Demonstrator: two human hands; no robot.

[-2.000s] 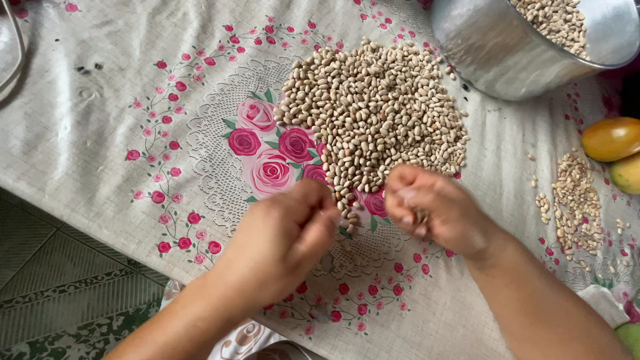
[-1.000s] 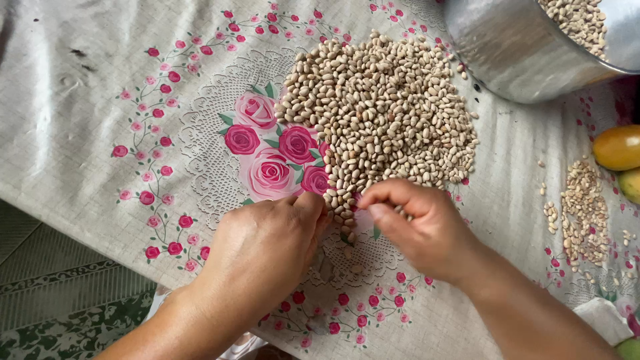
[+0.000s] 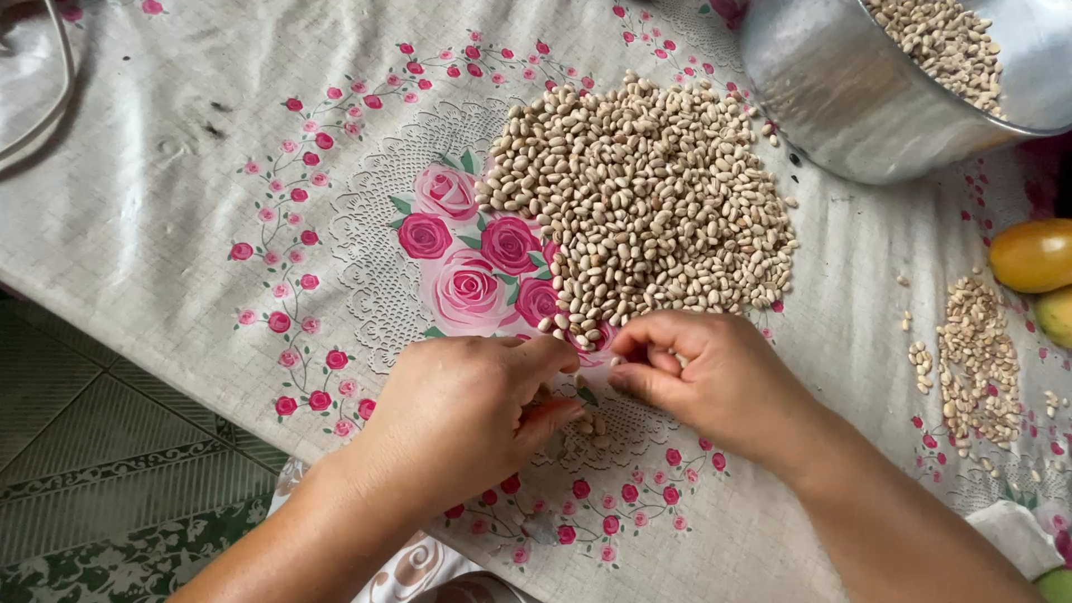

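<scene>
A broad pile of pale dried beans (image 3: 653,201) lies on the floral tablecloth (image 3: 193,209). At the pile's near edge, my left hand (image 3: 477,402) is bent with thumb and forefinger a little apart; whether it holds a bean is hidden. Just right of it, my right hand (image 3: 712,377) has its fingers curled, with a pale bean (image 3: 617,361) at the thumb and forefinger tips and another pale bit showing within the fingers. Between and below the hands, a few beans (image 3: 590,429) lie on the cloth, blurred and partly behind my left thumb.
A metal pot (image 3: 846,100) holding more beans stands at the upper right. A smaller, flatter heap of beans (image 3: 976,360) lies at the right, beside a yellow-orange fruit (image 3: 1034,255) and a greenish-yellow one (image 3: 1057,314). A white cable (image 3: 63,84) lies upper left. Tiled floor (image 3: 109,444) shows lower left.
Both hands were blurred over the near edge two seconds ago, the right one a loose fist. Since one second ago they have stayed at that edge, the right hand's fingers now more curled.
</scene>
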